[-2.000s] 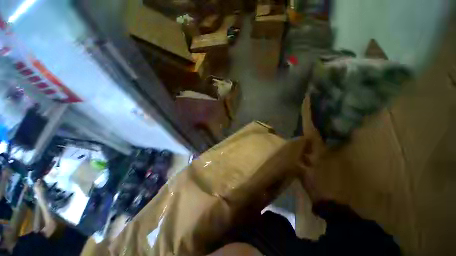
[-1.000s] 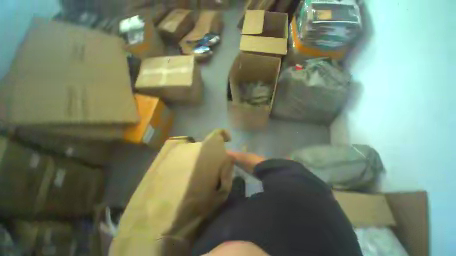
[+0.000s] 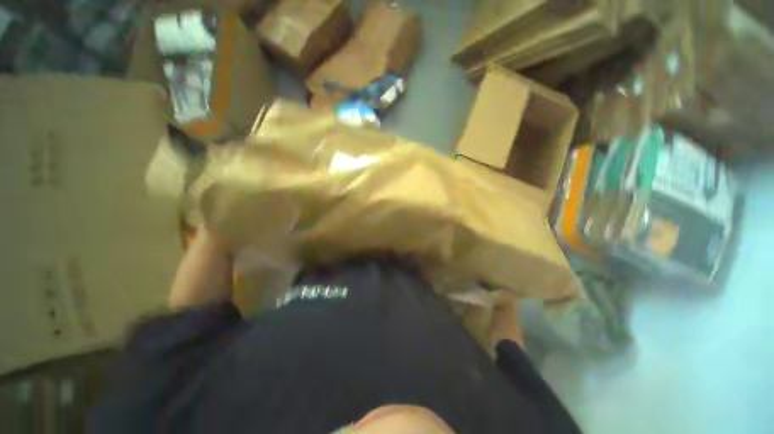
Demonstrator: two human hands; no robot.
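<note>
A long, shiny tan-brown kraft-paper-wrapped bundle (image 3: 399, 199) lies crosswise in front of my chest, held off the floor. Its paper is crinkled, and the left end is torn or open with something dark showing. My left hand (image 3: 195, 242) is at the bundle's left end, its fingers mostly hidden by the paper. My right hand (image 3: 505, 312) is under the right end and holds it from below, its fingers partly hidden. Both hands are blurred.
A large closed carton (image 3: 76, 212) stands at the left. An open carton (image 3: 543, 127) stands beyond the bundle at the right. Flattened cartons (image 3: 543, 34) lie at the top. A stretch-wrapped pack (image 3: 670, 203) is at the right. Blue-and-white items (image 3: 365, 106) lie beyond the bundle.
The bundle has swung from a lengthwise position at lower left to crosswise before my chest. My left hand now shows at its left end. The view has moved over the cartons.
</note>
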